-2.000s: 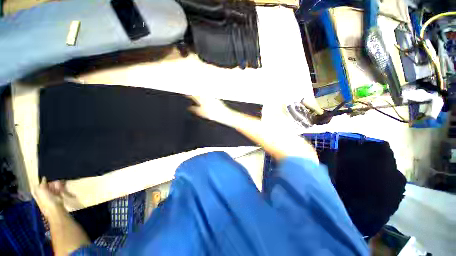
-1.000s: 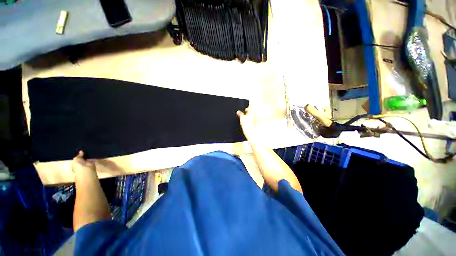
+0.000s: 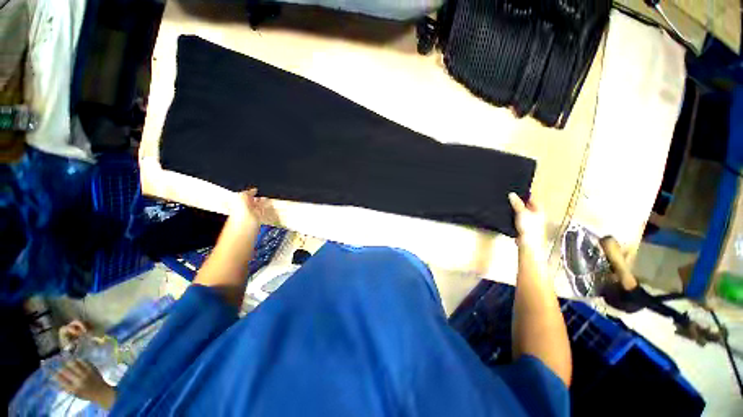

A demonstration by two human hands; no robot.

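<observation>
Black trousers (image 3: 326, 142) lie flat on the beige pressing table (image 3: 562, 175), wide at the left and narrowing to the hem at the right. My left hand (image 3: 252, 208) is at their near edge, left of the middle, with its fingertips at the cloth. My right hand (image 3: 526, 216) holds the near corner of the hem, thumb on top. The fingers under the cloth are hidden. The steam iron (image 3: 588, 259) stands at the table's right end, just right of my right hand, with its wooden handle to the right.
A ridged black bundle (image 3: 517, 57) lies at the far edge. The grey sleeve board (image 3: 375, 6) is cut off at the top. Blue crates are at the right (image 3: 607, 342) and left (image 3: 114, 191). Another person's hands (image 3: 81, 375) show at lower left. A green bottle (image 3: 731, 288) is at the right edge.
The view has swung left, so the table appears further right and tilted. My right hand has gone from the middle of the cloth to the hem. My left hand has moved from the wide end's corner along the near edge.
</observation>
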